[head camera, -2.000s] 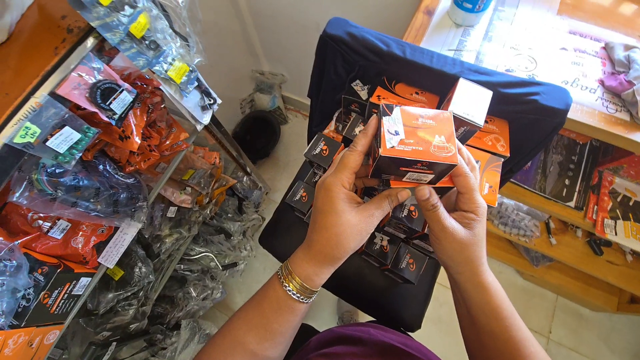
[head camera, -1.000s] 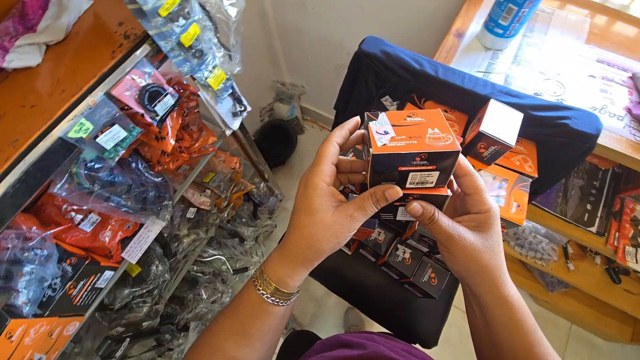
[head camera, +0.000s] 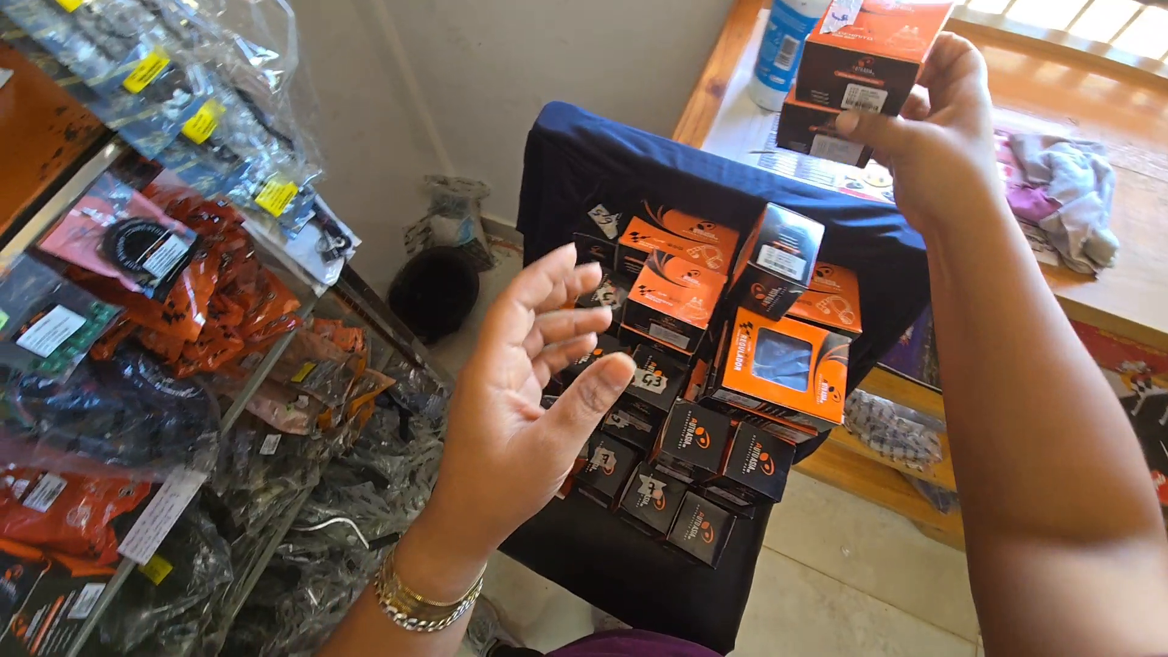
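Observation:
My right hand (head camera: 949, 146) grips two stacked orange-and-black cardboard boxes (head camera: 862, 55) at the upper right, over the wooden table beside a blue-and-white can (head camera: 783, 50). Empty, with fingers apart, my left hand (head camera: 538, 401) hovers over the left side of a chair draped in dark cloth (head camera: 630, 151). On the chair seat lie several small black boxes (head camera: 693, 433), an orange box with a dark window (head camera: 776, 360), other orange boxes (head camera: 675, 292) and an upright black box with a white label (head camera: 780, 260). My left hand hides part of the pile.
On the left, a shelf rack (head camera: 274, 374) holds orange and clear bagged parts (head camera: 173, 274). A black bucket (head camera: 433, 292) stands on the floor by the wall. At right are the wooden table (head camera: 1077, 237), a crumpled cloth (head camera: 1068, 192) and a lower shelf with a bagged item (head camera: 894, 429).
My right hand has carried the two stacked boxes up and right, from over the chair to over the table. My left hand has let go of them and is open.

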